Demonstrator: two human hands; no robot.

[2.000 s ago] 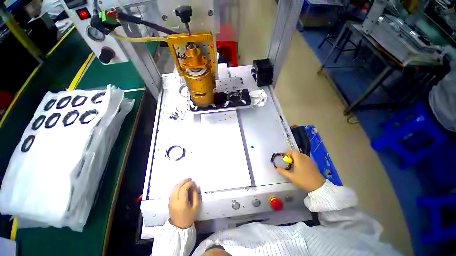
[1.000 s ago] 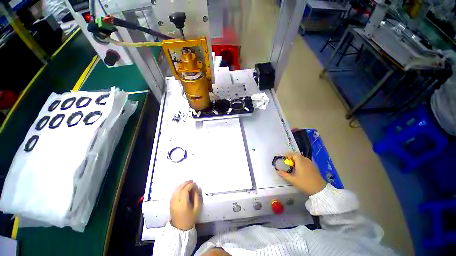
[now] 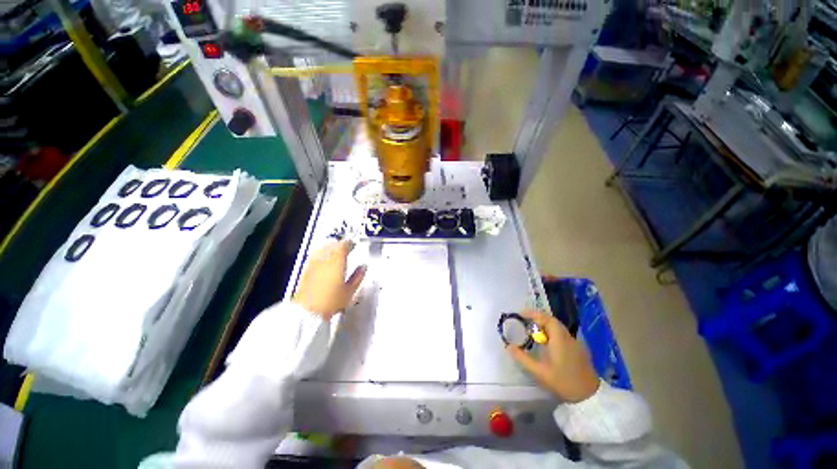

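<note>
My right hand [image 3: 562,359] is at the right of the white press table [image 3: 413,316]. It holds a black ring part [image 3: 515,331] at its fingertips, with a small yellow tool [image 3: 539,336] beside the ring. My left hand [image 3: 329,279] is over the left of the table, fingers apart, with nothing seen in it. Its fingertips are just left of and below the black fixture [image 3: 420,221]. The fixture shows round seats and lies in front of the gold press cylinder [image 3: 402,151]. The loose ring on the bed is hidden behind my left hand and sleeve.
A white sheet stack [image 3: 138,275] with rows of black rings lies on the green bench at left. A crumpled white wipe [image 3: 490,220] is right of the fixture. Buttons, one a red button [image 3: 500,422], line the front edge. A black block [image 3: 501,176] stands at back right.
My left hand has moved from the front edge up towards the fixture, and its fingers have spread. The fixture has come forward from under the cylinder. My right hand still holds the ring and yellow tool.
</note>
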